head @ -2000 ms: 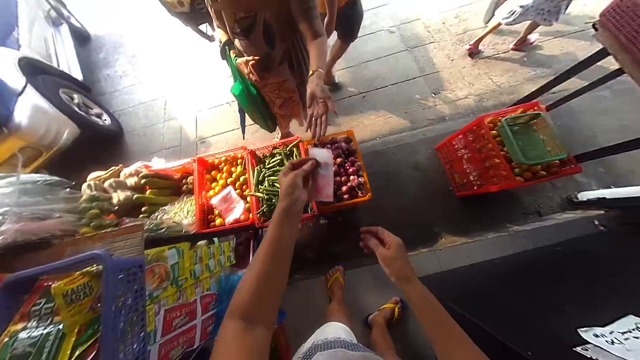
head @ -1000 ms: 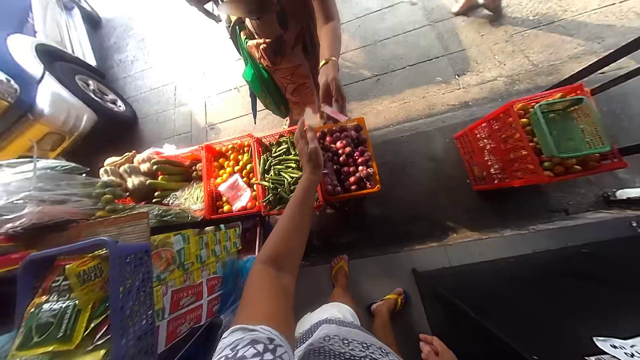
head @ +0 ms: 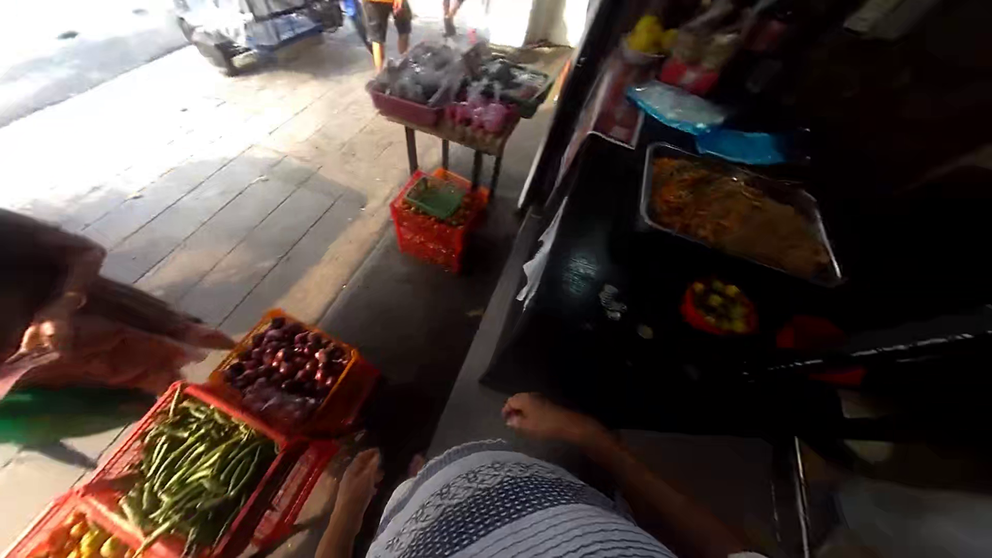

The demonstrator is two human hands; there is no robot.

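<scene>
My left hand (head: 360, 473) is low at the bottom, just right of the red crate (head: 298, 484) of green beans (head: 198, 461); it is blurred, with nothing plainly seen in it. Near the corner of the black-covered table (head: 573, 341) is my right hand (head: 535, 415), its fingers curled; whether they enclose anything is unclear. Small dark red onions (head: 287, 360) fill an orange crate (head: 345, 387) beyond my left hand. Tomatoes (head: 89, 539) lie in another crate at the bottom left.
A person in brown clothing (head: 101, 325) stands at the left with a green bag (head: 62, 415). A red crate with a green basket (head: 435, 195) sits below a stand of bagged goods (head: 457, 89). The black table holds a metal food tray (head: 732, 213) and a small bowl (head: 719, 306).
My left hand, which held a pale piece out towards the other person, has drawn back from the onions and dropped low beside the crates. The view has swung right, over the black table.
</scene>
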